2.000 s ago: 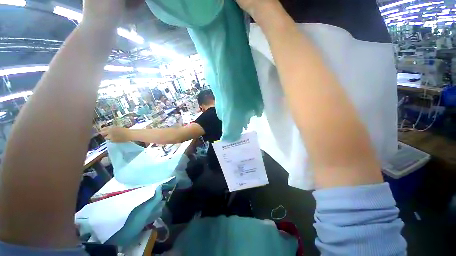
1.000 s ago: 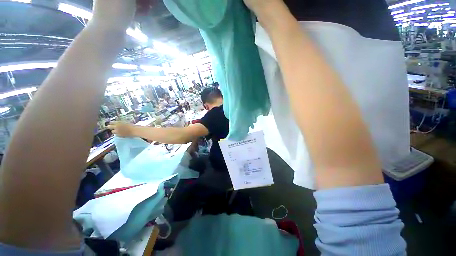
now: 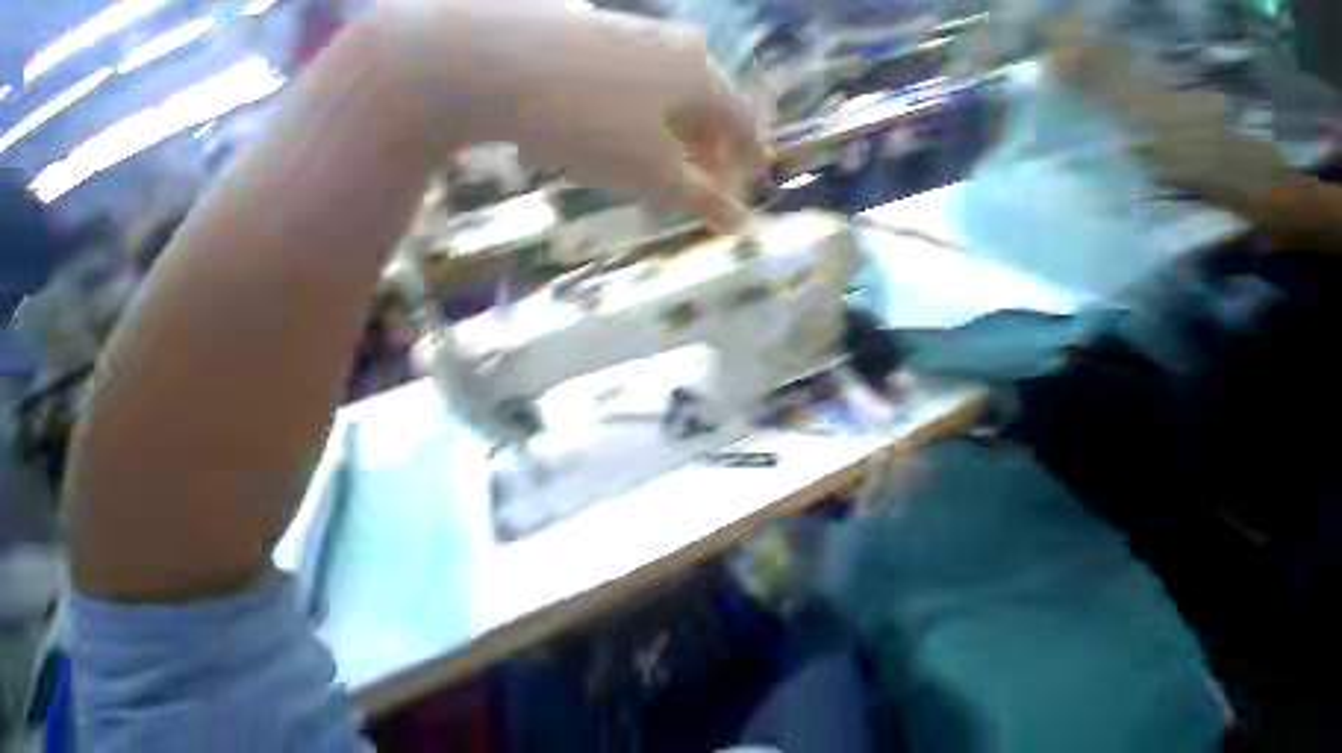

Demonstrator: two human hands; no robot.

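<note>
The frame is strongly blurred. My left hand (image 3: 662, 111) reaches in from the left, over the top of an off-white sewing machine (image 3: 795, 302), with its fingers bent downward. Nothing can be made out in it, and blur hides whether its fingertips touch anything. My right hand is out of the picture. The machine stands on a white table (image 3: 552, 581). A pale green fabric piece (image 3: 398, 544) lies flat at the table's left end. Small black-handled snips (image 3: 740, 459) lie near the front edge.
Another person's arm (image 3: 1214, 147) at the upper right is at pale green fabric (image 3: 1052, 184) on a neighbouring table. Sea-green cloth (image 3: 1016, 603) fills the lower right, beside dark clothing. More machines stand behind.
The view has swung left and down to the machine table. The hanging garments and paper sheet have left the picture. My left hand has come down; my right arm is gone from view.
</note>
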